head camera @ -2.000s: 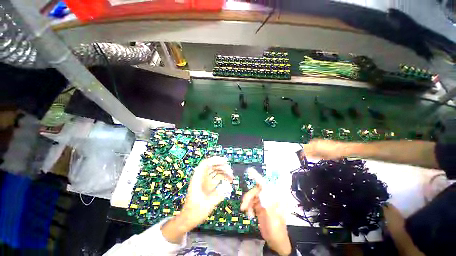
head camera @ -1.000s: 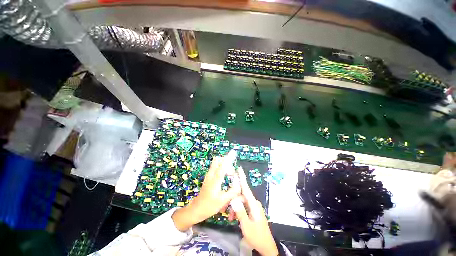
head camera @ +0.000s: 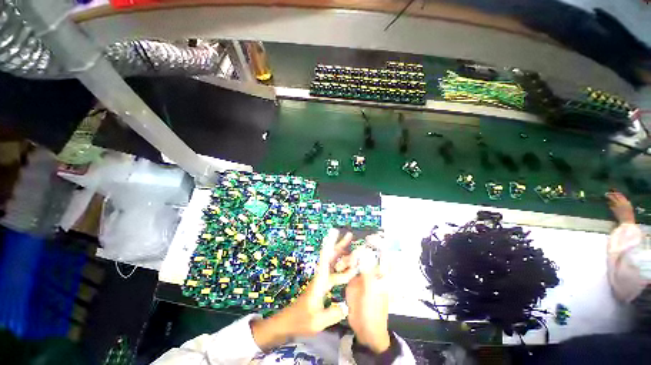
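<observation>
Many green circuit boards with yellow blocks (head camera: 239,242) lie in a dense pile in front of me. My left hand (head camera: 325,285) and my right hand (head camera: 365,292) are close together over the pile's right side. A small pale thing (head camera: 365,258) shows at the fingertips of my right hand, blurred and overexposed. What my left hand holds, if anything, is hidden. A tangled heap of black leads (head camera: 492,271) lies on the white sheet (head camera: 403,221) to the right.
The green conveyor belt (head camera: 300,135) carries spaced boards with black leads (head camera: 411,168). Behind it are stacked board rows (head camera: 367,84) and green-yellow wires (head camera: 482,90). Another person's hand (head camera: 621,208) is at the belt's right. A clear plastic bag (head camera: 139,221) and silver duct (head camera: 164,57) are left.
My hands have moved a little right and changed grip, with my left fingers spread more. Another person's hand now reaches to the belt's edge at the right. The view has shifted slightly.
</observation>
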